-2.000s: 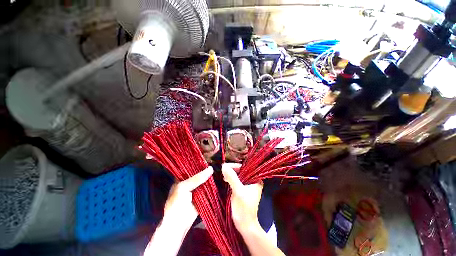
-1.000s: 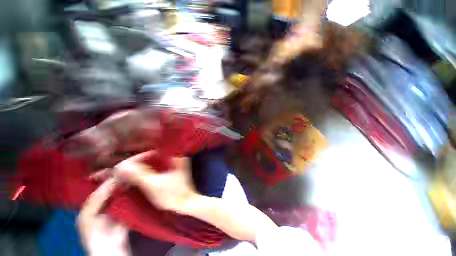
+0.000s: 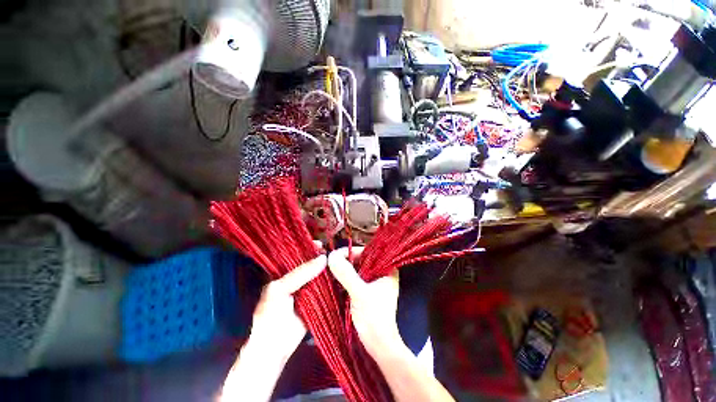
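Observation:
My left hand point(image 3: 284, 302) is closed around a large fanned bundle of red cords point(image 3: 263, 224), its ends spread up and left. My right hand point(image 3: 370, 298) is closed around a second red bundle point(image 3: 400, 235), fanned up and right, with some pale tips at its right end. The thumbs nearly meet. A thin red strand point(image 3: 345, 212) stands up between the hands, towards the dark grey machine point(image 3: 365, 161) straight ahead. Two pale round guides lie just beyond the hands, the right one point(image 3: 365, 213) clearest. The lower parts of both bundles run together over the lap.
A white fan point(image 3: 231, 51) stands at upper left. A blue basket point(image 3: 169, 306) and a pale bucket of grey pieces point(image 3: 74, 298) are at left. A second machine with an orange part point(image 3: 666, 155) is at right. A black device point(image 3: 538, 345) lies on a tan top at lower right.
The view swung right and blurred one second ago, with the hands together at lower left. Now it faces the machine again, with the hands below it and a bundle in each.

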